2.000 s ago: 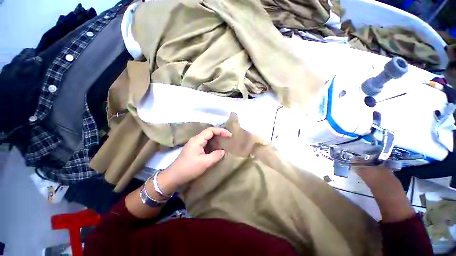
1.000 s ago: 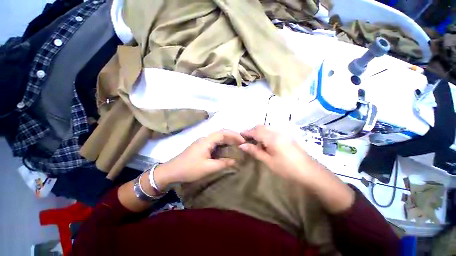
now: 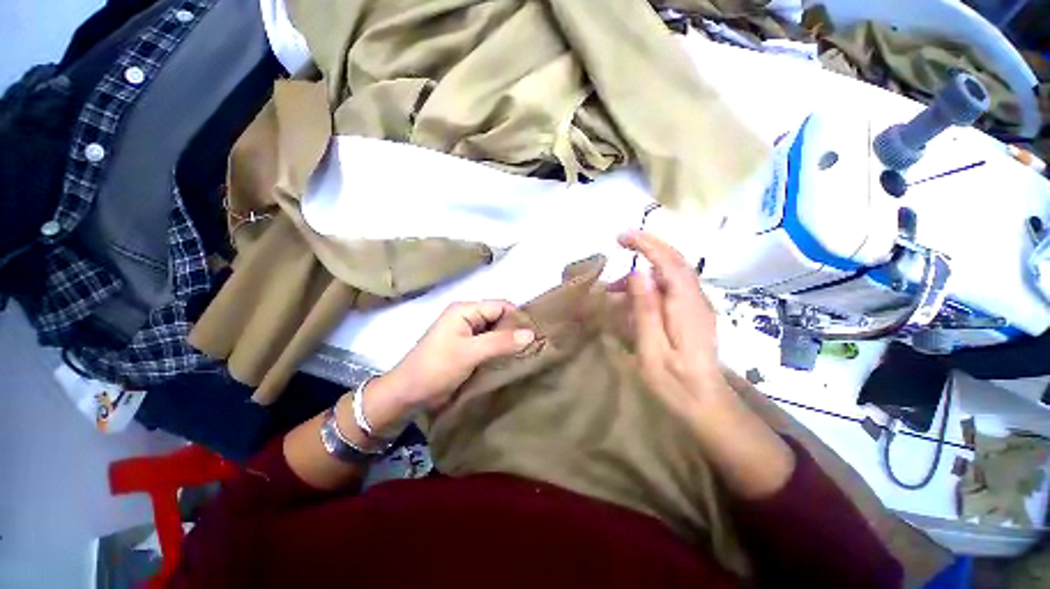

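Observation:
A khaki garment piece (image 3: 553,403) lies across the lap and the table's front edge, its upper corner raised between the hands. My left hand (image 3: 466,351) pinches its edge between thumb and index finger. My right hand (image 3: 674,328) is at the right side of the raised corner, fingers extended and pointing up. Something small and dark shows by its fingertips, too small to name. I cannot tell whether the right fingers grip the cloth or a tool.
A white sewing machine (image 3: 852,230) stands at the right, with a green item (image 3: 843,350) below its head. A khaki heap (image 3: 484,92) lies beyond the hands. A checked garment (image 3: 173,150) is at left. Khaki scraps (image 3: 999,474) and a red plastic piece (image 3: 173,472) are near the front.
My right hand came from the machine to the cloth, then opened out and moved slightly right of my left hand. My left hand stays on the cloth edge; the cloth corner now stands up.

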